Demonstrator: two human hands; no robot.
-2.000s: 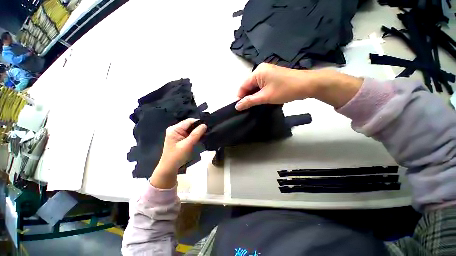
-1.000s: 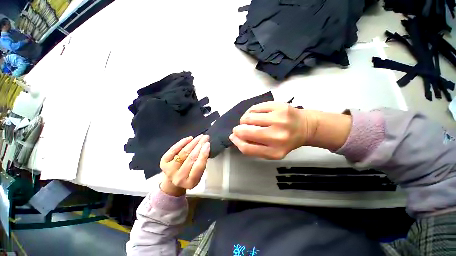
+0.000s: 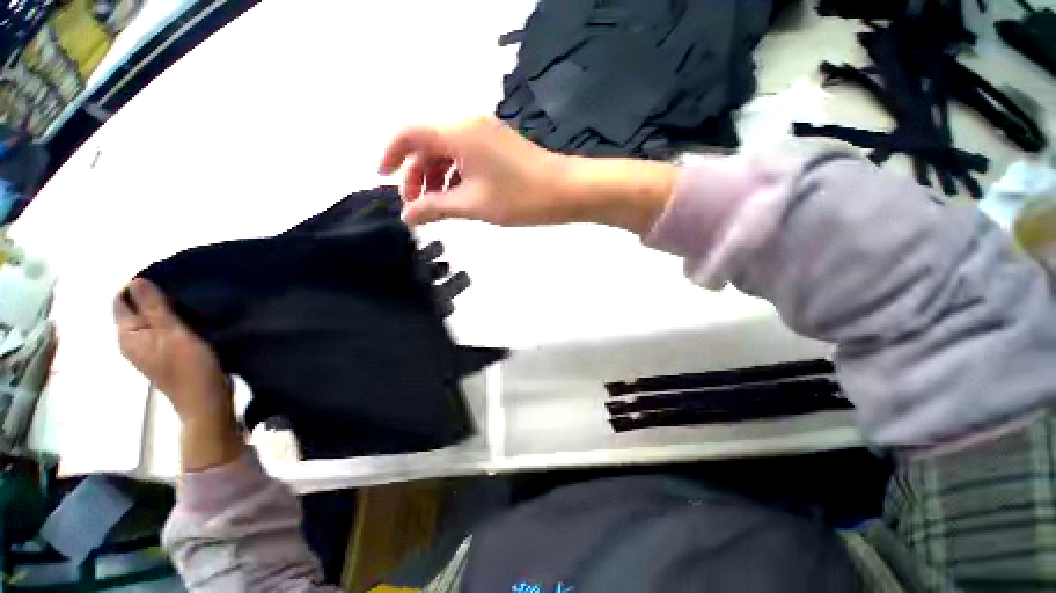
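A limp black panel (image 3: pixel 336 324) is spread over the left part of the table and covers most of the left pile; a few black tabs show past its right edge. My left hand (image 3: pixel 168 348) holds the panel's left edge. My right hand (image 3: pixel 469 174) is above the panel's upper right corner with fingers curled and apart; no cloth shows between them. Three narrow black strips (image 3: pixel 730 394) lie parallel near the table's front edge at the right.
A large stack of black panels (image 3: pixel 637 75) lies at the far side. Tangled black strips (image 3: pixel 915 87) lie at the far right, near a clear plastic-wrapped item (image 3: pixel 1031 214). The white table's front edge (image 3: pixel 579 461) runs before my dark apron (image 3: pixel 649 539).
The small folded piece between my hands has given way to a panel spread wide at the left. My left hand has moved left; my right hand has moved up and left and opened.
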